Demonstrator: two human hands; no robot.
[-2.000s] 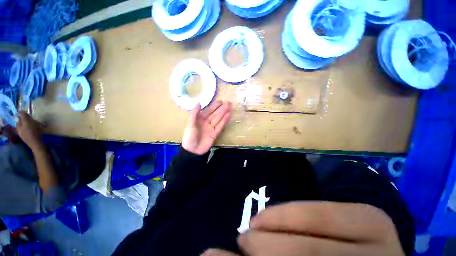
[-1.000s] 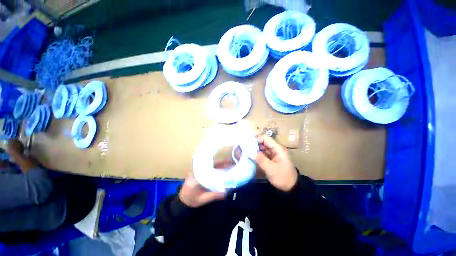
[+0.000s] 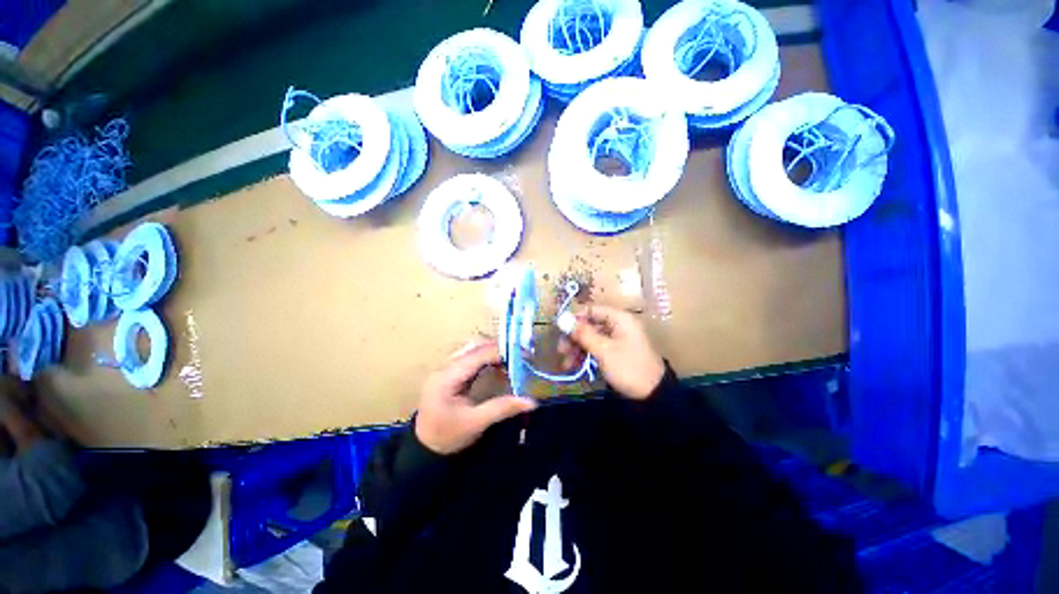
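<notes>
A white reel [image 3: 521, 331] stands edge-on over the near part of the cardboard bench cover [image 3: 314, 325]. My left hand [image 3: 466, 400] holds its left side and lower edge. A thin pale-blue cord [image 3: 566, 374] runs from the reel towards my right hand [image 3: 613, 348], whose fingers pinch a small part of the cord by a dark-speckled spot with a small shiny piece [image 3: 573, 288]. A single flat reel [image 3: 470, 225] lies just beyond the held one. Stacked reels [image 3: 618, 157] with cord loops in their holes stand along the back and right.
More reels [image 3: 144, 267] stand at the left, near another person's sleeve [image 3: 44, 493]. A pale-blue tangled heap [image 3: 76, 174] lies on the green belt [image 3: 221, 81] behind the white rail. A blue tote [image 3: 894, 232] with a white liner [image 3: 1010, 255] is at the right.
The held reel has turned from face-up to edge-on. Both hands were apart two seconds ago; now both work at the reel, my right hand on its cord. The view has shifted.
</notes>
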